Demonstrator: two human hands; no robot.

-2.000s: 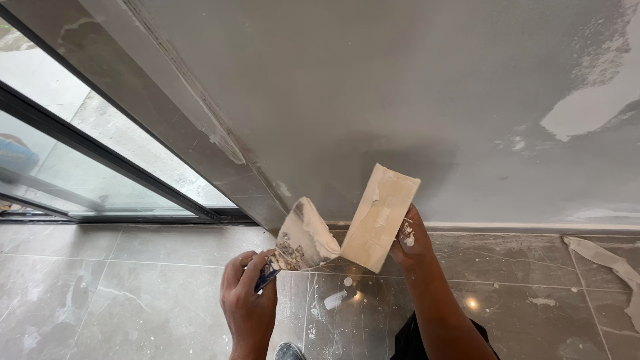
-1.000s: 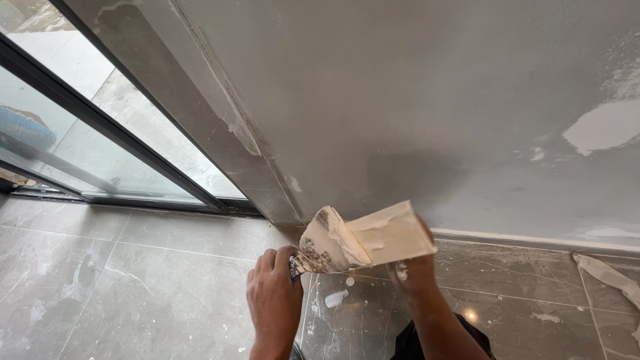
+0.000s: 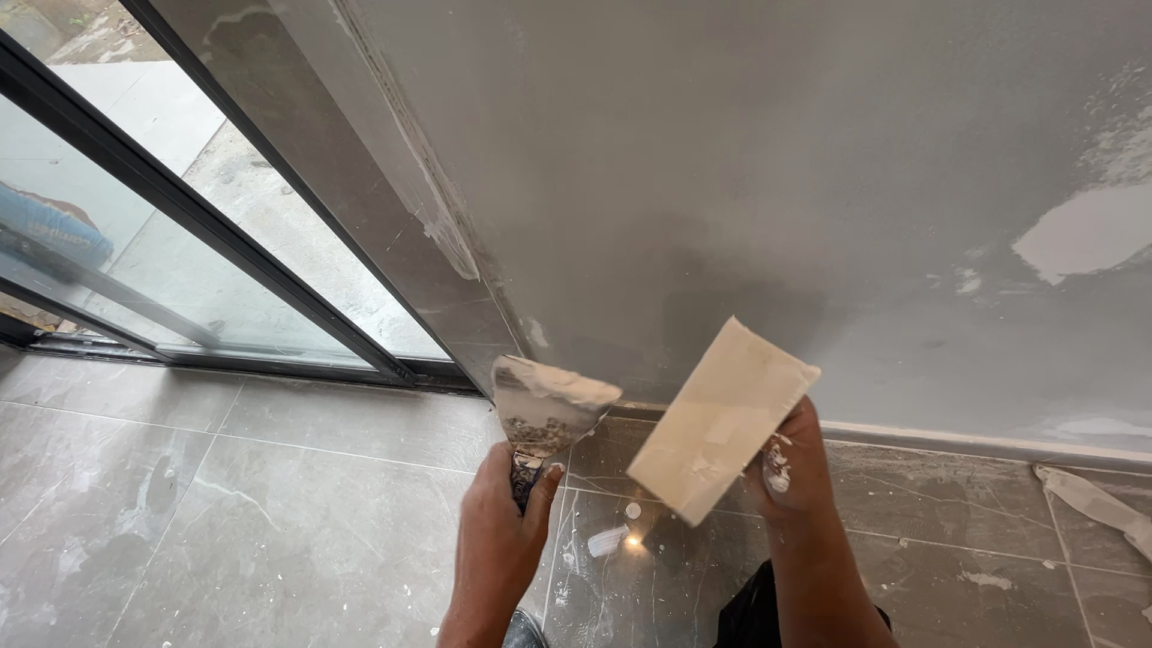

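My left hand (image 3: 508, 517) grips the handle of a putty knife (image 3: 549, 409), its wide blade pointing up toward the wall's foot. Off-white filler lies thick along the blade's front edge, and darker residue crusts the part near the handle. My right hand (image 3: 792, 468), smeared with white filler, holds a flat, rectangular filler-coated board (image 3: 724, 418) from its right side. The board is tilted, thinly coated, and apart from the knife. Whatever grip it has behind is hidden.
A grey wall (image 3: 720, 180) with white patches rises ahead. Left stands a black-framed glass sliding door (image 3: 225, 243). Spattered grey floor tiles (image 3: 297, 531) lie below; a filler-smeared strip (image 3: 1093, 499) rests at the right. A shoe (image 3: 522, 630) shows at the bottom.
One second ago the blade was against the board; now they are apart, with filler along the blade's edge. The knife has turned from pointing right to pointing up, and the board has tilted steeper.
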